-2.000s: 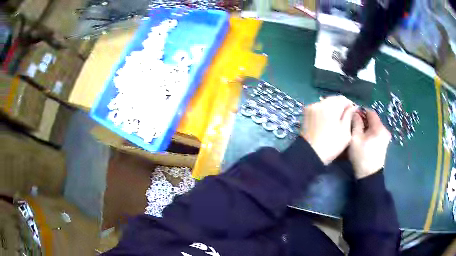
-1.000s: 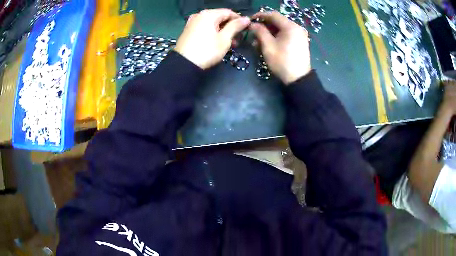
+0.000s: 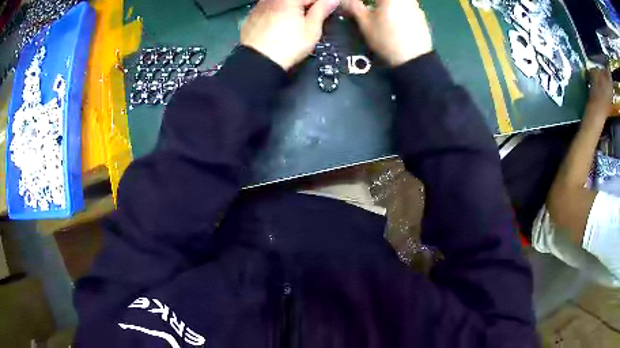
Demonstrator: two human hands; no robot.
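My left hand (image 3: 282,30) and my right hand (image 3: 398,28) meet at the top edge of the view, fingertips nearly together and partly cut off. Whether they hold something small cannot be made out. A short column of dark-silver components (image 3: 329,68) lies on the green mat between my wrists. One white bracket (image 3: 358,64) with a round hole lies just right of it, beside my right hand. A cluster of dark-silver components (image 3: 166,73) lies in rows left of my left hand.
A blue tray (image 3: 76,129) with white brackets stands at the left, beside yellow-orange tape (image 3: 109,102). Yellow tape lines (image 3: 491,68) cross the mat at the right. White parts (image 3: 540,51) lie beyond them. Another person's arm (image 3: 581,160) is at the right edge.
The view has shifted, so my hands sit higher and are cut by the top edge. A white bracket now shows beside the middle components. The two hands remain close together.
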